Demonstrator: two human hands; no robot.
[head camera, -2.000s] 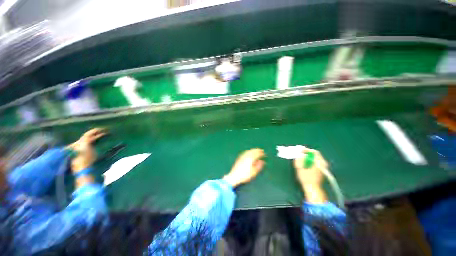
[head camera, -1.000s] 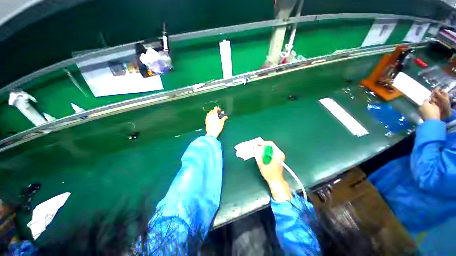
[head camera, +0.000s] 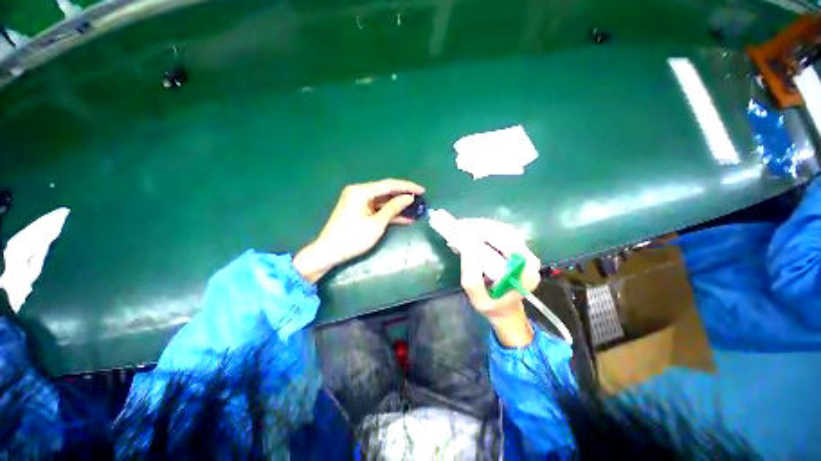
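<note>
My left hand (head camera: 358, 223) holds a small black component (head camera: 415, 208) between thumb and fingertips, low over the dark-green surface near its front edge. My right hand (head camera: 493, 263) is shut around a white dispensing syringe (head camera: 443, 224), its tip pointing left, close to the component. Whether they touch I cannot tell. The green winged cap (head camera: 509, 276) sits at the syringe's rear, with a pale air hose (head camera: 551, 318) trailing from it. A white piece of paper (head camera: 496, 151) lies flat beyond my right hand.
Black parts (head camera: 175, 78) lie singly toward the back of the green surface (head camera: 270, 135). White paper (head camera: 32, 255) lies at far left. A white strip (head camera: 704, 111), blue plastic (head camera: 772, 137) and an orange-brown fixture (head camera: 781, 59) are at right. A cardboard box (head camera: 662, 356) and a person's blue sleeve (head camera: 797, 261) are lower right.
My left hand has come back from the rear of the surface with a black component. My right hand has left the paper and angled the syringe toward the component. The view has tilted down.
</note>
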